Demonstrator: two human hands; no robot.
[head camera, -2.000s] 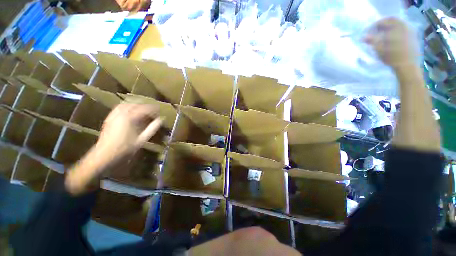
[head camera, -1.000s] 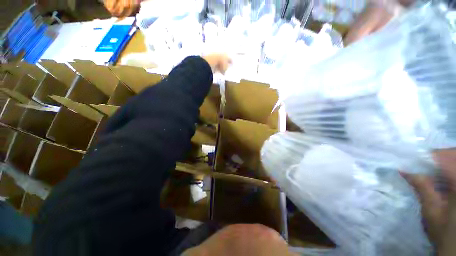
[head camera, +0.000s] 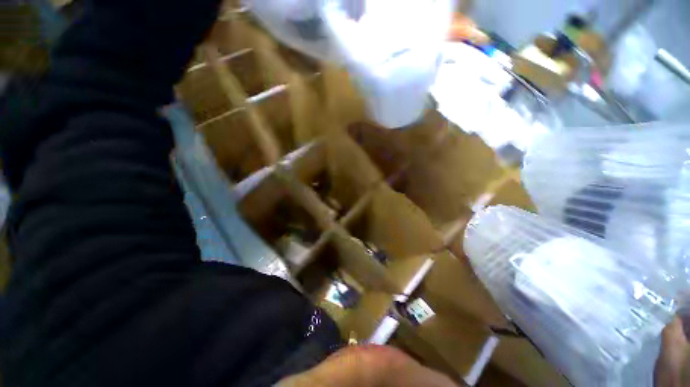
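Note:
My dark left sleeve runs up the left side to the top edge; my left hand does not show. A blurred white bubble bag (head camera: 386, 64) hangs at the top centre over the boxes; what holds it cannot be seen. My right hand (head camera: 672, 354) is cut off by the right edge, its fingers against bubble bags (head camera: 571, 291) with white devices inside. These bags lie over the right side of the open retail boxes (head camera: 412, 281). Small white and dark items lie in some boxes, including a white label-like piece (head camera: 420, 311).
A pale blue edge (head camera: 208, 200) runs beside the boxes at the left. Blurred white material (head camera: 484, 98) and a small brown carton (head camera: 543, 69) are beyond the boxes at the upper right. Skin at the bottom edge cannot be identified.
The view has swung and tilted over the boxes. My left arm has moved up and left in the picture. A bubble bag now shows at top centre; my right hand still has its bags.

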